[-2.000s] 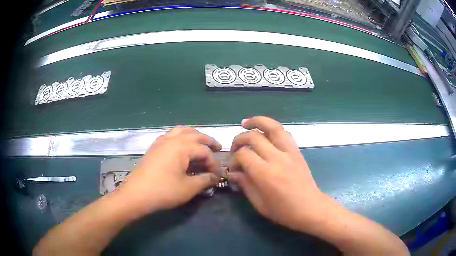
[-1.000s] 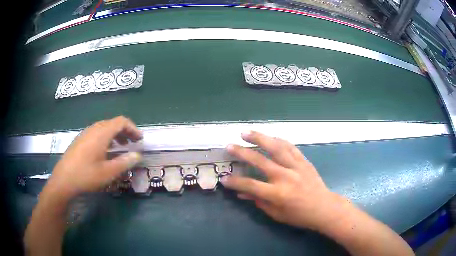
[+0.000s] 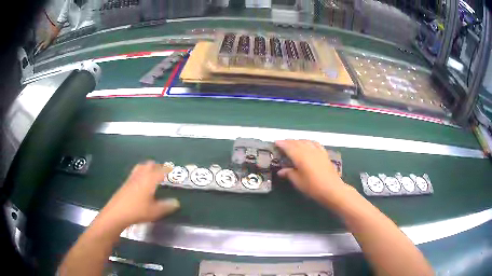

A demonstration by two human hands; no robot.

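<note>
My right hand is shut on a silver-grey carrier over the green belt, with thumb in front and fingers over its top; its cavities face me and its right part is partly covered. A second carrier lies just in front and to the left, four ringed circles facing up. My left hand is at this carrier's left end, fingertips at the corner, thumb apart, without a visible grip. Another carrier lies at the bottom edge, cut off by the picture.
Tweezers lie at bottom left. More carriers lie on the belt at right and far left. A roller stands left. Beyond are a clear tray on brown board, a flat tan tray and a person's hand.
The view has lifted towards the far side of the belt. My hands have moved from the near bench to over the belt. My right hand has taken hold of a carrier there.
</note>
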